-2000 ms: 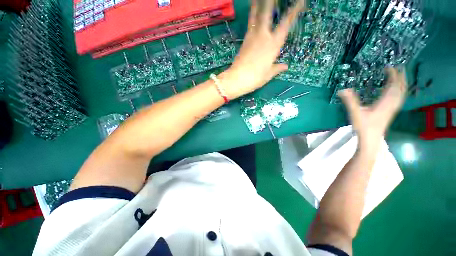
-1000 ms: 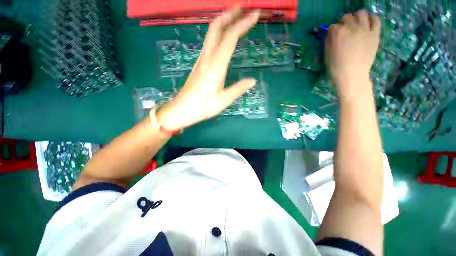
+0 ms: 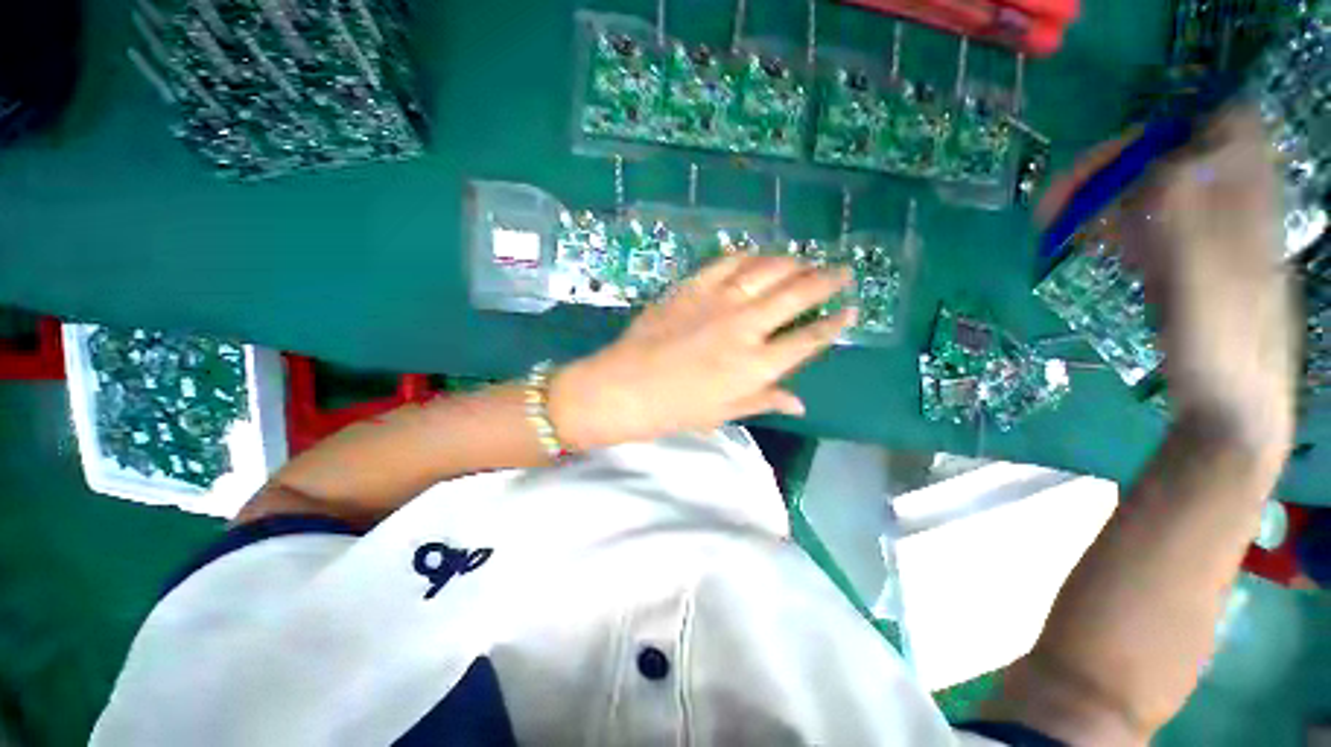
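Observation:
My left hand [image 3: 730, 333] lies palm down, fingers spread, over the right part of the near clear holder [image 3: 508, 285]. This holder has green circuit boards [image 3: 650, 251] with spring antennas pointing away from me and one white-red square part [image 3: 515, 245] in its left pocket. My right hand [image 3: 1204, 197], blurred, is closed around blue-handled cutters [image 3: 1117, 190] at the right; the tool's tip cannot be made out. A second clear holder [image 3: 591, 132] with green boards lies behind the first.
Loose boards [image 3: 971, 372] lie right of the near holder. A board pile [image 3: 1306, 73] is at the far right, a standing board stack [image 3: 292, 80] at the far left. A red block [image 3: 993, 18] shows at the top. Below the bench are a white bin [image 3: 110, 467] and a white box [image 3: 993, 562].
The view has shifted, so the bench things sit differently. My left hand has come down onto the near holder. My right hand has drawn back with the blue-handled cutters, whose handles now show clearly.

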